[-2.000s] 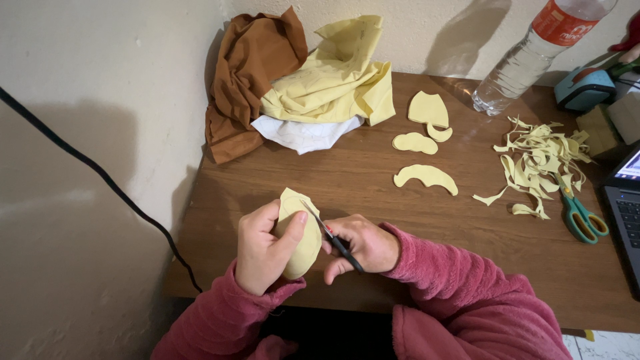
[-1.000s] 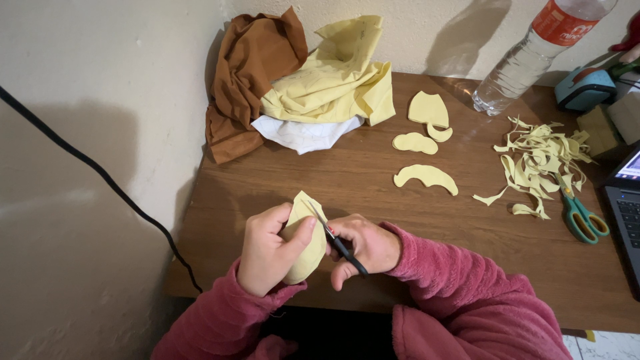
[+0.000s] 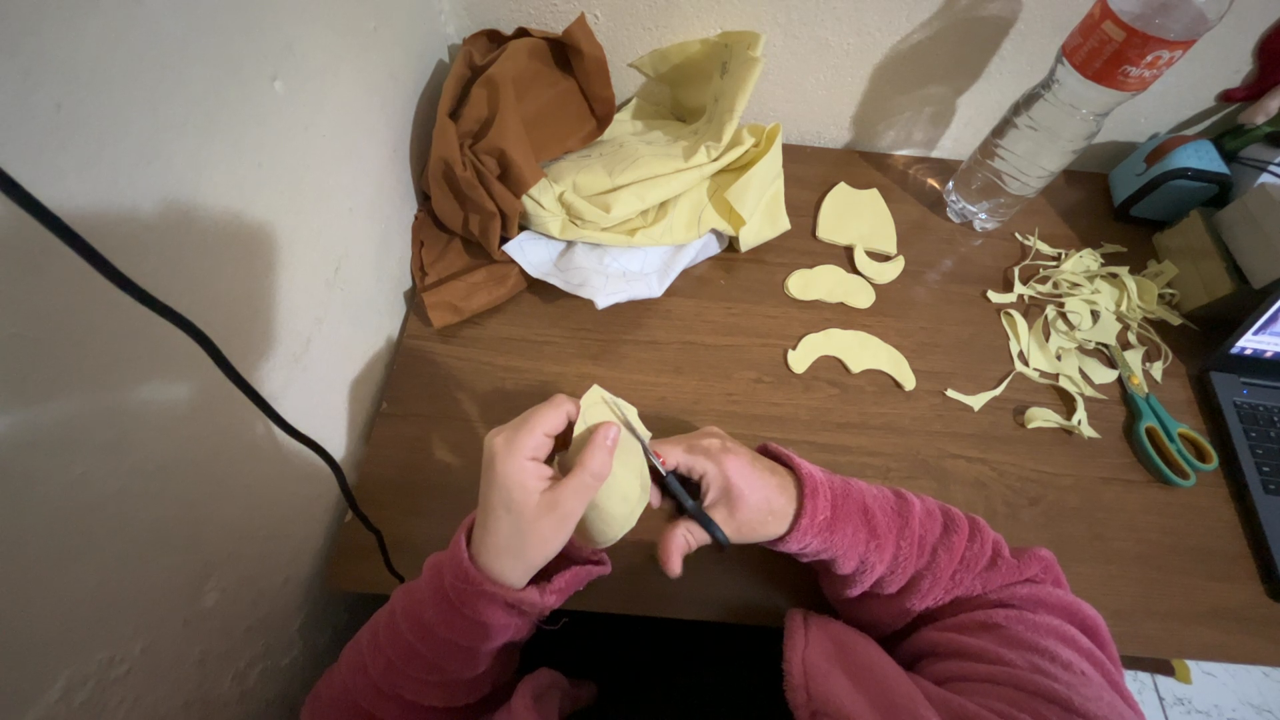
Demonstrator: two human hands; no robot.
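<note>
A pale yellow fabric piece (image 3: 618, 492), pointed at the top and rounded below, is pinched between the thumb and fingers of my left hand (image 3: 540, 480). My right hand (image 3: 728, 490) holds small black-handled scissors (image 3: 690, 505), their blades lying over the upper right edge of the fabric. Whether the blades are parted is hard to tell. Farther back on the wooden desk lie cut yellow fabric shapes: a shield-like one (image 3: 856, 218), a small crescent (image 3: 879, 266), a rounded lobed one (image 3: 830, 286) and a larger curved one (image 3: 850, 357).
Brown cloth (image 3: 510, 120), yellow cloth (image 3: 660, 180) and white cloth (image 3: 615, 268) are heaped by the wall. A plastic bottle (image 3: 1040, 130), fabric scraps (image 3: 1075, 310), green-handled scissors (image 3: 1165, 440) and a laptop (image 3: 1255, 430) are at the right. A black cable (image 3: 220, 360) hangs left.
Both hands have shifted only slightly, with the fabric piece and the black-handled scissors still in them. The things lying on the desk have stayed where they were.
</note>
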